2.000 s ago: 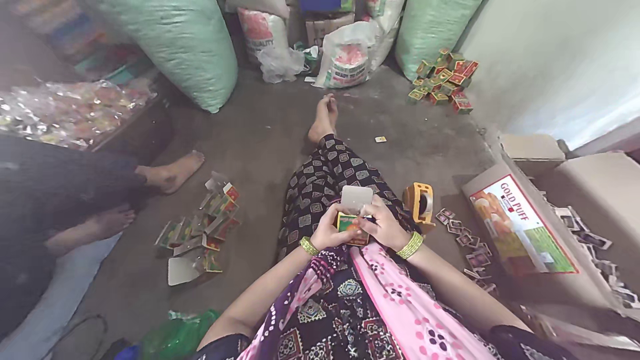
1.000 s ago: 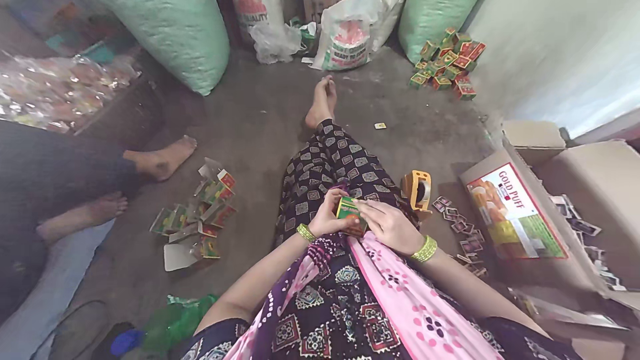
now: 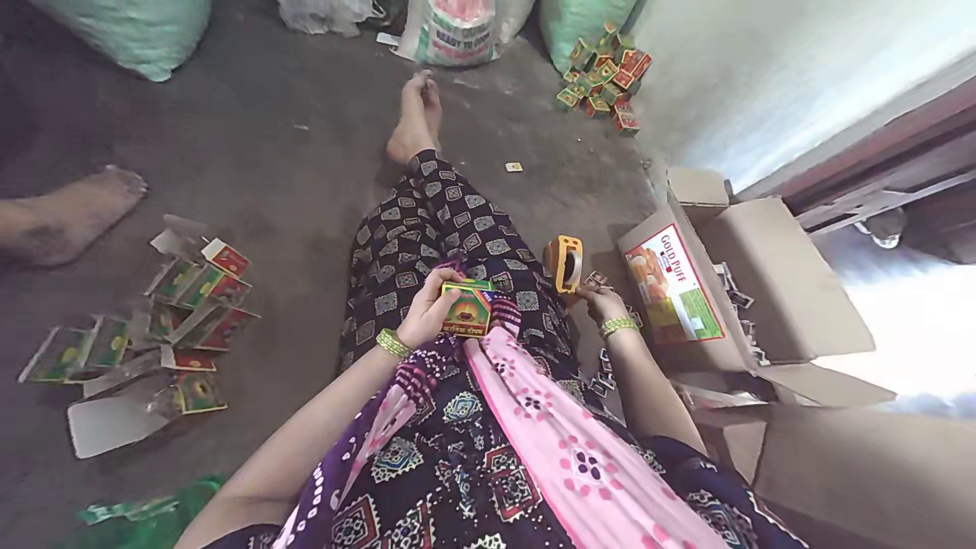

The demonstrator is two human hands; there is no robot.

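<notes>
My left hand (image 3: 431,306) holds a small green and red printed carton (image 3: 467,309) above my lap, its top closed. My right hand (image 3: 602,303) is down beside my right thigh, at the lower end of a yellow tape dispenser (image 3: 565,264) that stands on the floor. Its fingertips reach the dispenser, but whether they grip it I cannot tell. Small dark printed pieces (image 3: 604,374) lie on the floor around that hand, partly hidden by it.
Unfilled cartons (image 3: 200,284) with raised flaps lie at my left, near another person's bare foot (image 3: 76,217). Closed cartons (image 3: 606,76) are heaped by the wall. An open cardboard box (image 3: 675,282) stands at my right, and sacks (image 3: 450,34) are ahead.
My right hand has left the carton and moved right to the tape dispenser. The carton's white flap, raised two seconds ago, is now folded in. The view has shifted somewhat.
</notes>
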